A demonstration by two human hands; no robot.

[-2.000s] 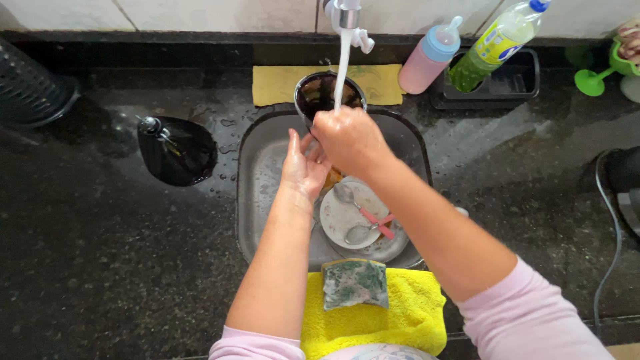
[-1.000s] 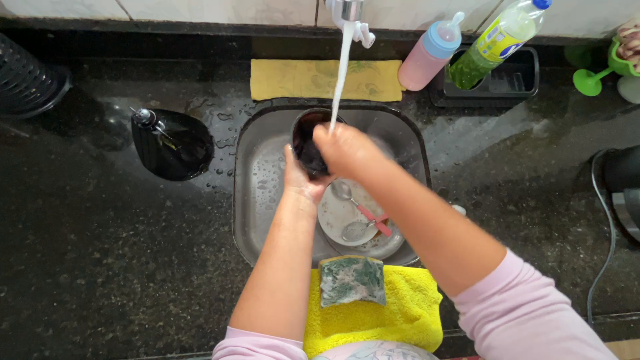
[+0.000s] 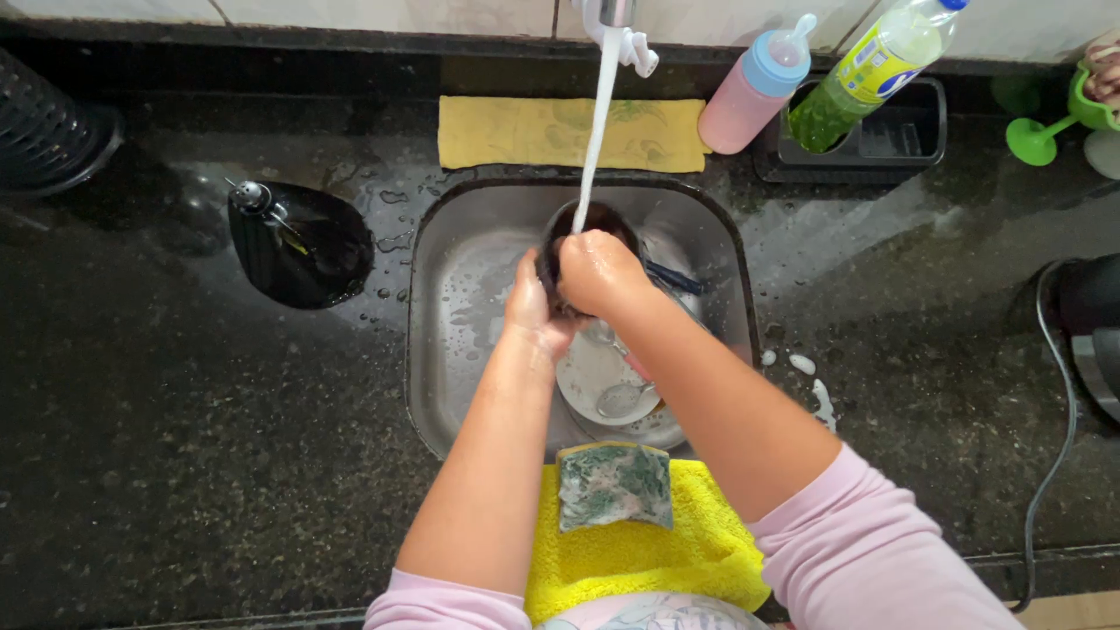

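My left hand [image 3: 535, 306] holds a dark round cup or bowl [image 3: 604, 219] from its left side and below, over the steel sink [image 3: 455, 289]. Water from the faucet [image 3: 617, 13] falls at the cup's opening. My right hand [image 3: 599, 271] is at the cup with its fingers inside; whether they press on the wall cannot be seen. Beneath my hands a white plate [image 3: 586, 385] lies in the sink with spoons on it, one spoon bowl [image 3: 619, 401] showing plainly. A dark handle [image 3: 674, 278] lies to the right of the cup.
A soapy sponge [image 3: 615, 487] rests on a yellow towel [image 3: 639, 560] at the sink's front edge. A black dispenser [image 3: 297, 245] stands left. Behind are a yellow cloth [image 3: 516, 131], a pink baby bottle [image 3: 744, 96] and a detergent bottle [image 3: 862, 74] in a black holder [image 3: 910, 131]. A cord [image 3: 1063, 437] runs at right.
The dark cup was higher, near the sink's back edge, two seconds ago; both hands have brought it down into the sink area. My right hand has gone into its opening.
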